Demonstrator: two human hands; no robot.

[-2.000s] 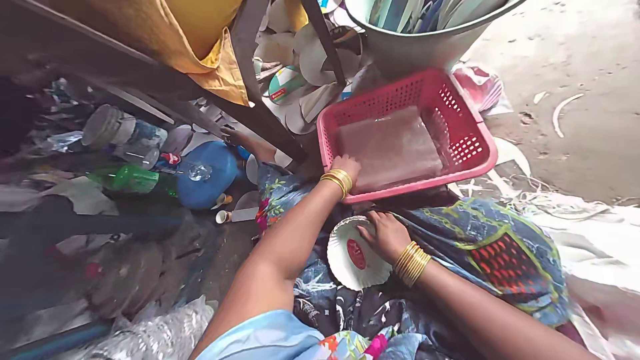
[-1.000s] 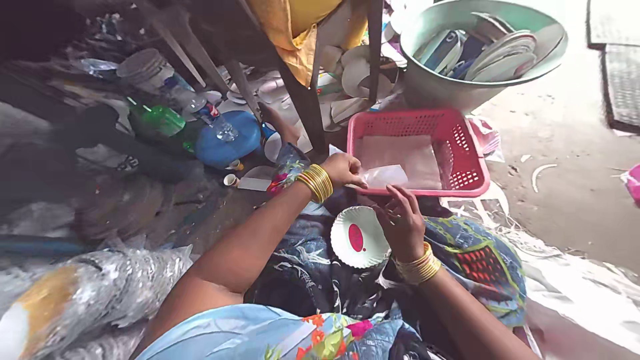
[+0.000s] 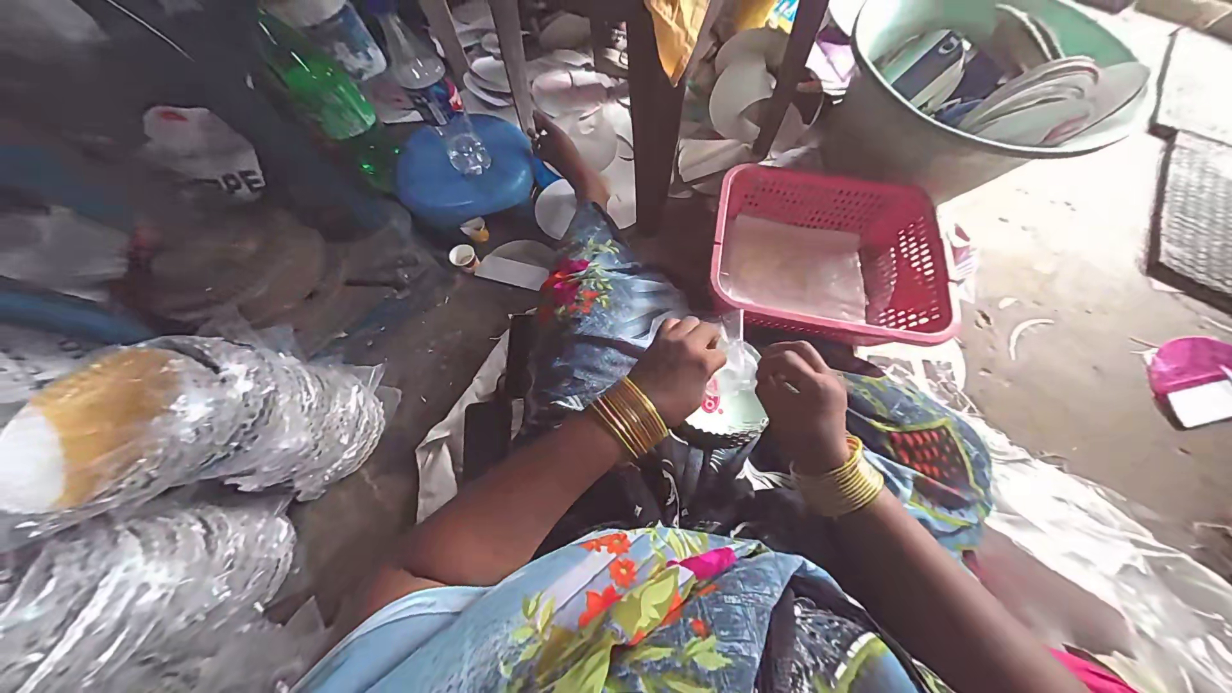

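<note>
Both of my hands grip a thin clear plastic bag [image 3: 736, 361] between them, just above my lap. My left hand [image 3: 680, 366], with gold bangles at the wrist, pinches its left side. Opposite it, my right hand [image 3: 801, 393] has curled fingers on the bag's right side. Below and partly behind the bag lies a round white paper plate [image 3: 724, 420] with a fluted rim and a red printed mark. Ahead of my right hand stands a pink plastic basket [image 3: 835, 332] holding a pile of clear plastic bags [image 3: 794, 269].
A large tub [image 3: 924, 144] of cut paper plates stands at the back right. A wooden table leg [image 3: 656, 125] rises behind the basket. Plastic-wrapped stacks of plates [image 3: 279, 414] lie at the left. Farther back are a blue round lid [image 3: 462, 173] and a green bottle [image 3: 318, 87].
My left hand has left the basket and come over my lap, holding a plastic bag. My right hand has closed on the bag too. The view has shifted.
</note>
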